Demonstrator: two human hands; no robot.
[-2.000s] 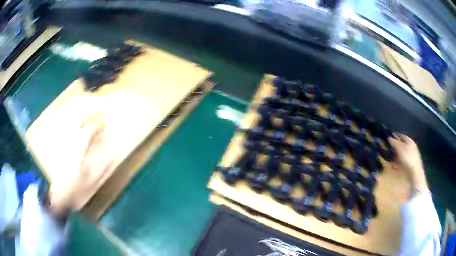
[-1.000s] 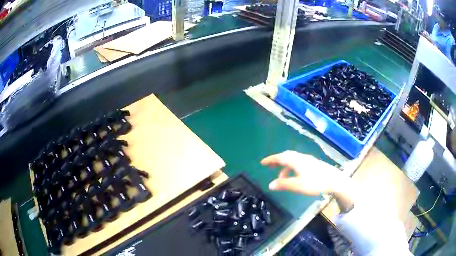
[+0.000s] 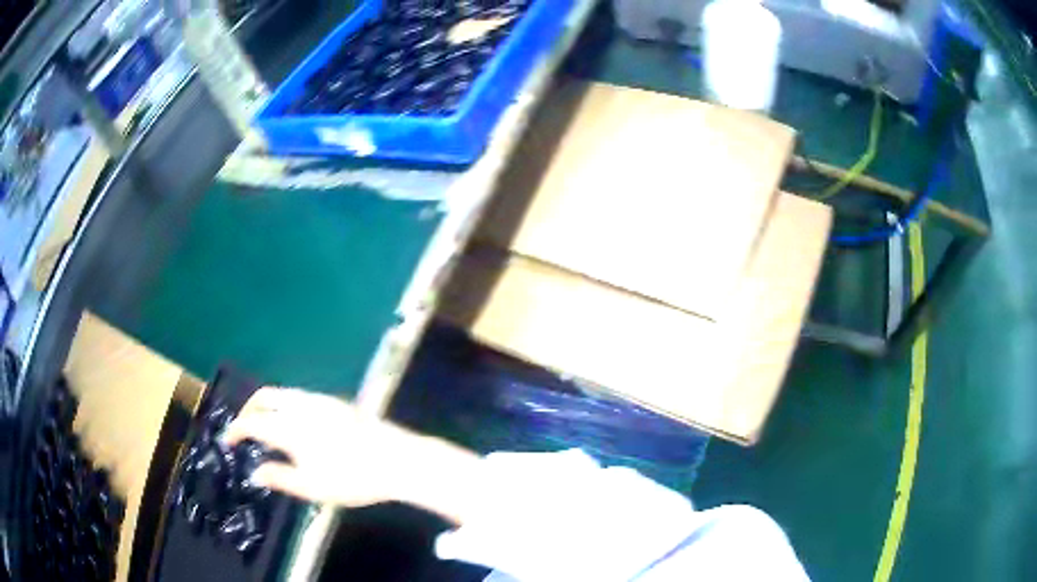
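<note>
My right hand (image 3: pixel 330 446) reaches from the right over the black parts tray (image 3: pixel 239 387) at the lower left. Its thumb and fingers are apart at the small glossy black fittings (image 3: pixel 233 517), with no fitting seen gripped. The fittings lie in a loose pile in the tray. Black bodies (image 3: pixel 71 500) lie in rows on a tan cardboard sheet (image 3: pixel 131 392) left of the tray, cut off by the picture's edge. My left hand is not in view.
A blue bin (image 3: pixel 398 136) of small dark parts stands at the bench's end. Cardboard (image 3: pixel 648 193) lies beyond the bench edge, over a blue plastic-like surface (image 3: pixel 546 404). A white container (image 3: pixel 739 57) stands behind it. A metal frame and yellow floor line are at right.
The view has swung right and down, so the tray and bodies now show at the lower left. My right hand has moved from above the green bench top to the fittings pile.
</note>
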